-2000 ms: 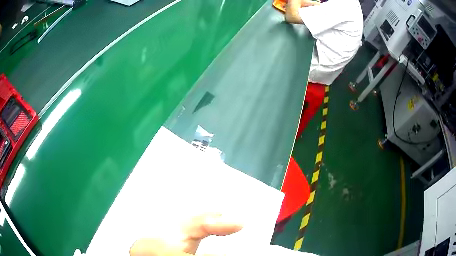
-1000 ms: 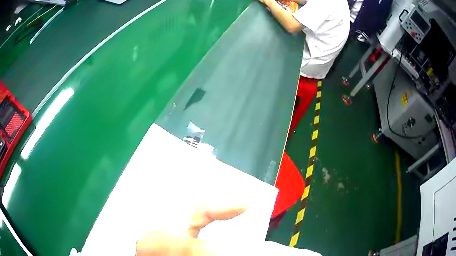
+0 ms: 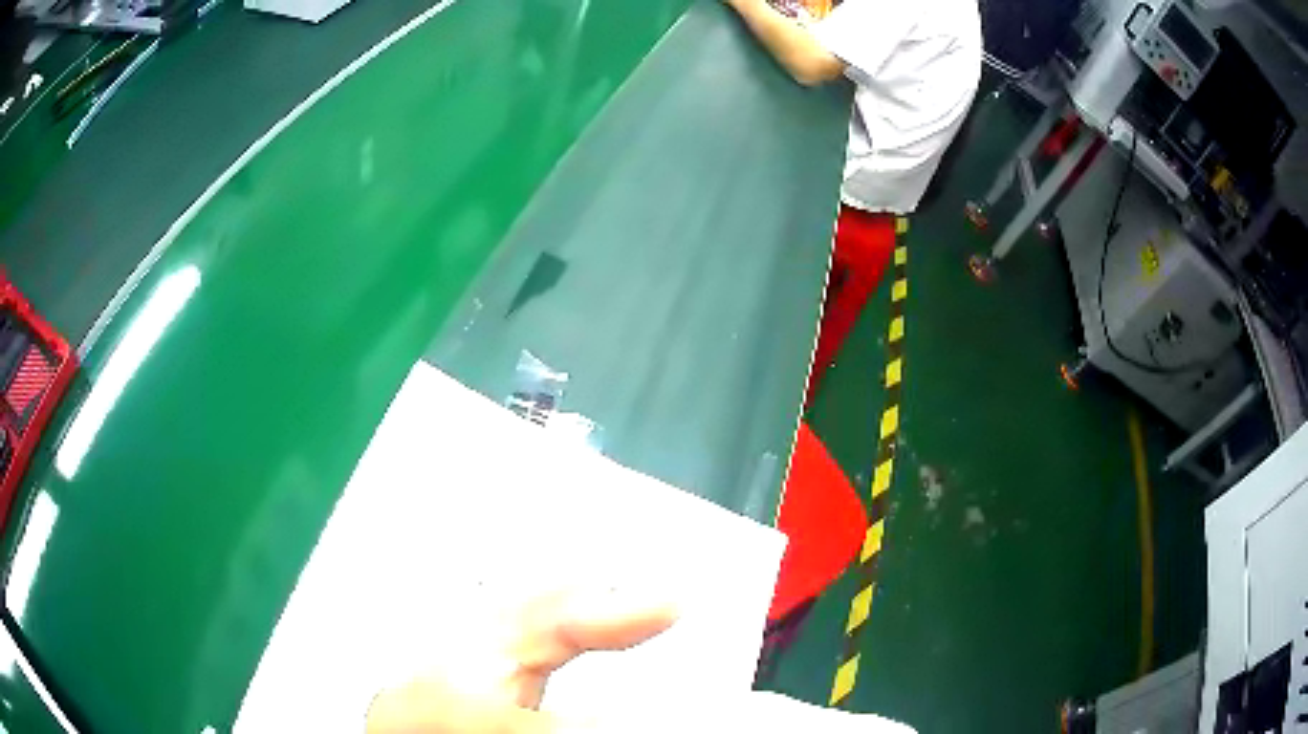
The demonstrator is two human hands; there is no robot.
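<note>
A large blank white sheet or mat (image 3: 416,531) lies at the near bench edge and glares strongly. A bare hand (image 3: 524,667) shows over it at the bottom edge, overexposed and cut off. It seems to be my right hand, since a white sleeve edge shows to its right, but this is unsure. One digit stretches to the right, apart from the rest; no held thing shows. My left hand cannot be made out. Small crumpled clear and white pieces (image 3: 538,402) lie at the sheet's far edge.
Glossy green belt (image 3: 330,273) runs along the left; a red tray (image 3: 32,380) stands across it at the left rim. Dark green bench (image 3: 674,244) extends ahead to a seated person in white (image 3: 911,101). Red stool (image 3: 818,531) is beside the bench edge; white machines stand right.
The whole view has shifted, so the bench, the seated person and the red tray appear farther left. The bare hand stays over the white sheet in nearly the same pose.
</note>
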